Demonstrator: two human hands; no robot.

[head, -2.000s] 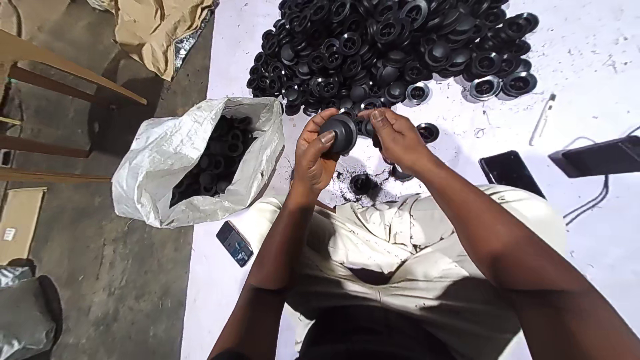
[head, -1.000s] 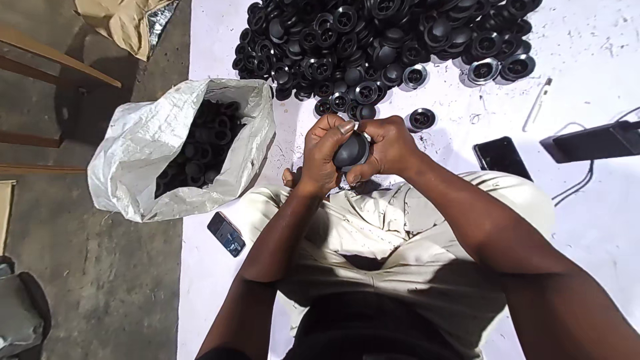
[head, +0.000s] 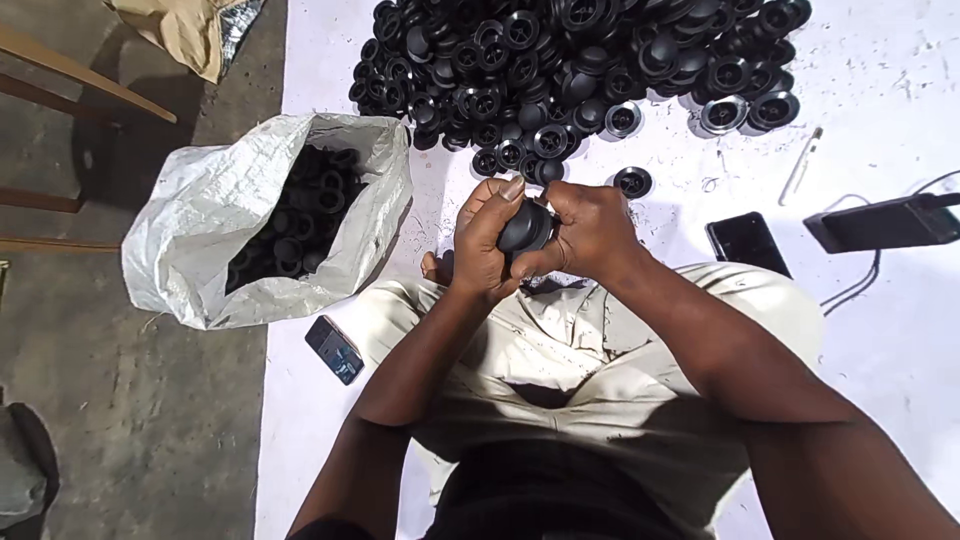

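Observation:
A round black part with a domed face [head: 525, 227], rubber or plastic, is held between both hands above my lap. My left hand [head: 486, 236] grips its left side, thumb on the upper edge. On its right side, my right hand [head: 589, 229] holds the rim, with the thumb below; whether it also holds a small tool is hidden. Just beyond the hands lies a large pile of similar black round parts [head: 517, 67], some dome up, others showing a spoked inside. One such part [head: 632, 182] lies apart, right of the pile's near edge.
An open white woven sack [head: 202, 225] holding black parts stands at the left. A lit phone [head: 334, 349] lies by my left knee. On the right are a dark phone [head: 748, 244], a white pen-like tool [head: 801, 166] and a black device with cables [head: 885, 223]. A wooden frame [head: 82, 71] is far left.
My hands have closed in around the domed part, which was held up more openly in the earliest frame. Its dome now faces more to the left. The view has shifted slightly.

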